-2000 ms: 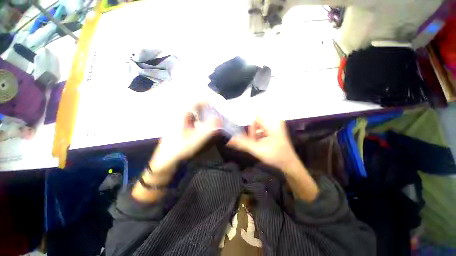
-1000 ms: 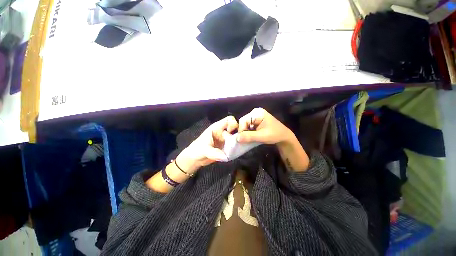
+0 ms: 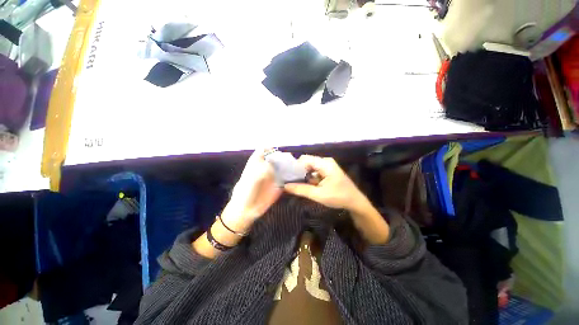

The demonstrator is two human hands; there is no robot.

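A small pale grey fabric piece (image 3: 289,169) is held between my two hands, over my lap just in front of the table edge. My left hand (image 3: 254,185) grips its left side. My right hand (image 3: 330,184) grips its right side with thumb and fingers. The fingertips hide part of the piece. On the white table (image 3: 209,120) lie loose pale grey and black pieces (image 3: 184,51) at the left. A black pile of pieces (image 3: 295,73) lies near the middle, with a curled grey-faced piece (image 3: 338,80) at its right side.
A stack of black cut pieces (image 3: 489,89) lies at the right, beside red-handled scissors (image 3: 442,79). A cream machine head (image 3: 495,25) stands behind it. Yellow tape (image 3: 66,89) runs along the table's left edge. Blue crates (image 3: 143,222) with dark cloth stand below the table.
The view has shifted, so the table sits lower in the picture than one second ago. My hands have turned the pale piece, and its flat grey face shows more between them.
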